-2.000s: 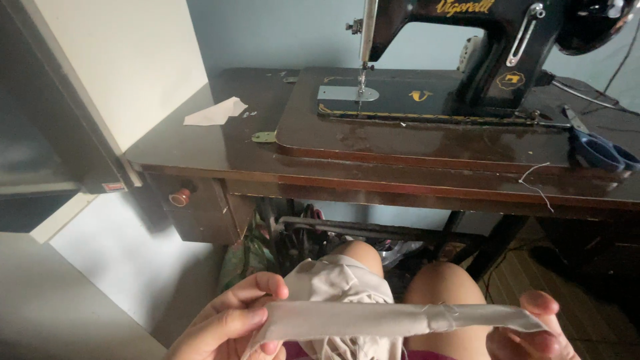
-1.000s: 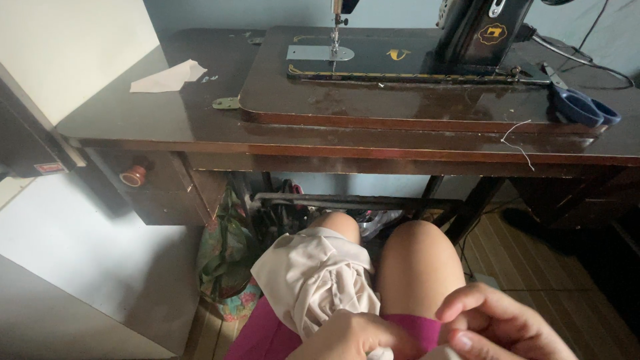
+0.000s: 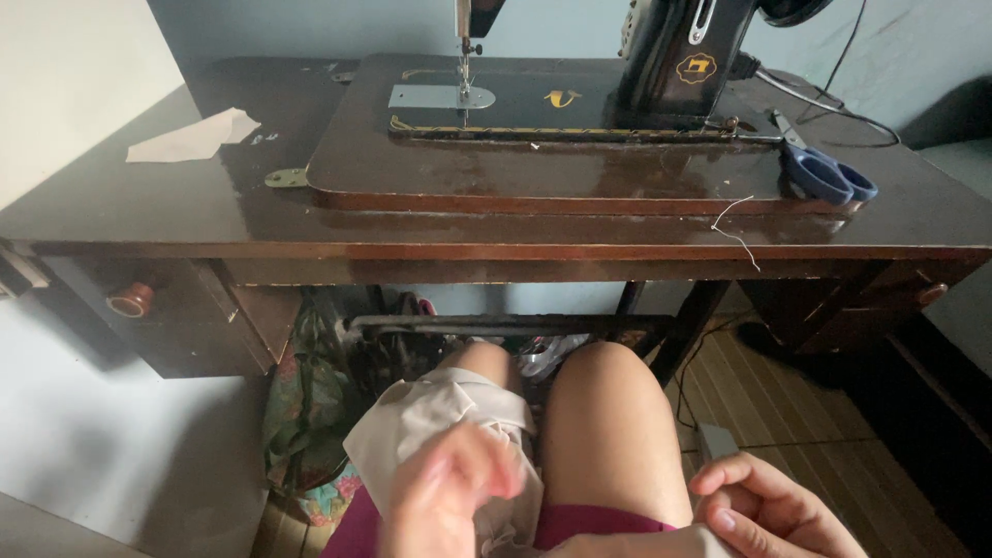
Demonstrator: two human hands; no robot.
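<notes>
My right hand (image 3: pixel 763 508) pinches one end of a beige fabric strip (image 3: pixel 635 545) low at the right, over my thigh. My left hand (image 3: pixel 457 480), blurred and with fingers curled, is over the bunched beige cloth (image 3: pixel 434 407) on my other thigh; whether it grips anything is not plain. Beyond my knees stands a black sewing machine (image 3: pixel 670 70) on its dark wooden table (image 3: pixel 155 225). Its needle and presser foot (image 3: pixel 465 89) are above the metal plate. Blue-handled scissors (image 3: pixel 821 170) lie at the right of the tabletop.
A beige fabric scrap (image 3: pixel 190 138) lies on the table's left side, and a white thread (image 3: pixel 732 229) hangs over its front edge. Under the table are a metal bar (image 3: pixel 511 324) and a patterned cloth bag (image 3: pixel 302 418). A cable (image 3: pixel 837 108) runs behind the scissors.
Two seconds ago both hands held the strip stretched out across my lap. My hands have since moved lower, and the left is now above the bunched cloth.
</notes>
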